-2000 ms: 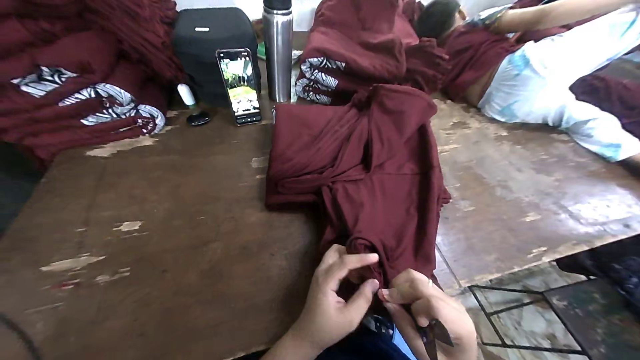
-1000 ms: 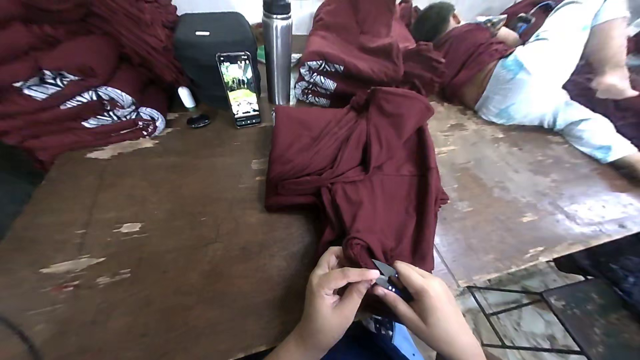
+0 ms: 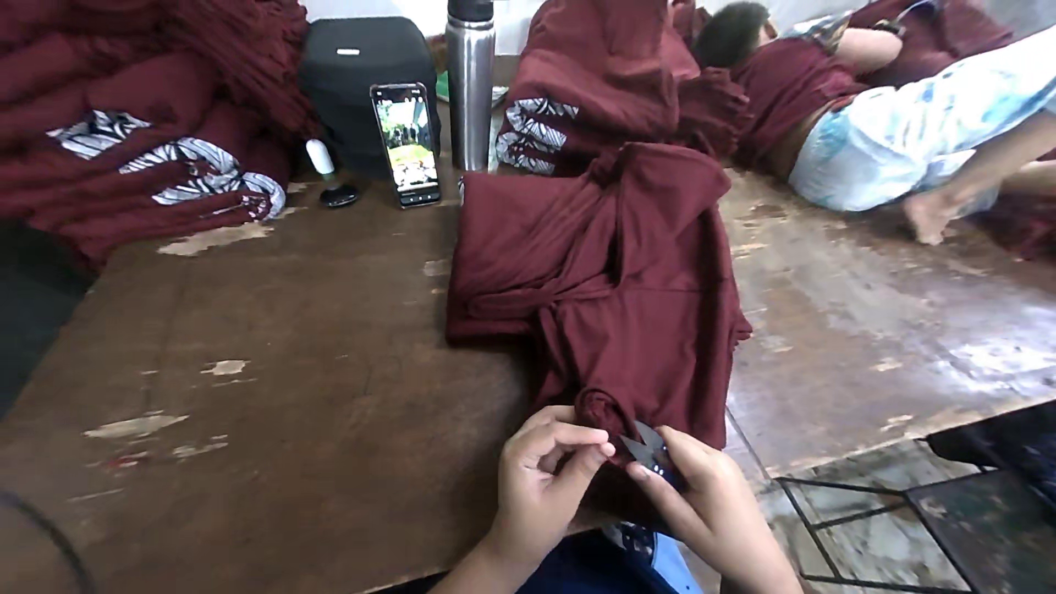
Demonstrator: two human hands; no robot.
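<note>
A maroon fabric garment (image 3: 660, 330) lies folded on the wooden table, its near part hanging toward me. At its near end the fabric forms a rolled, ribbed-looking opening (image 3: 601, 406). My left hand (image 3: 549, 470) is at this opening, thumb and index finger pinched together; whether a thread is between them is too small to tell. In my right hand (image 3: 709, 487) is a pair of thread snips (image 3: 648, 450), its dark blades apart and pointing at the fabric beside my left fingertips. The snips' handle is mostly hidden by my fingers.
Piles of maroon garments with white prints lie at the left (image 3: 206, 74) and back (image 3: 602, 66). A lit phone (image 3: 408, 144) leans on a black case (image 3: 367, 82), beside a steel bottle (image 3: 471, 91). A person (image 3: 891, 140) lies at the back right. The wooden table (image 3: 289, 371) has worn patches.
Two seconds ago the snips rested back in my right palm; now their blades point forward at the fabric, near my left fingertips. The person at the back right has shifted arms and legs.
</note>
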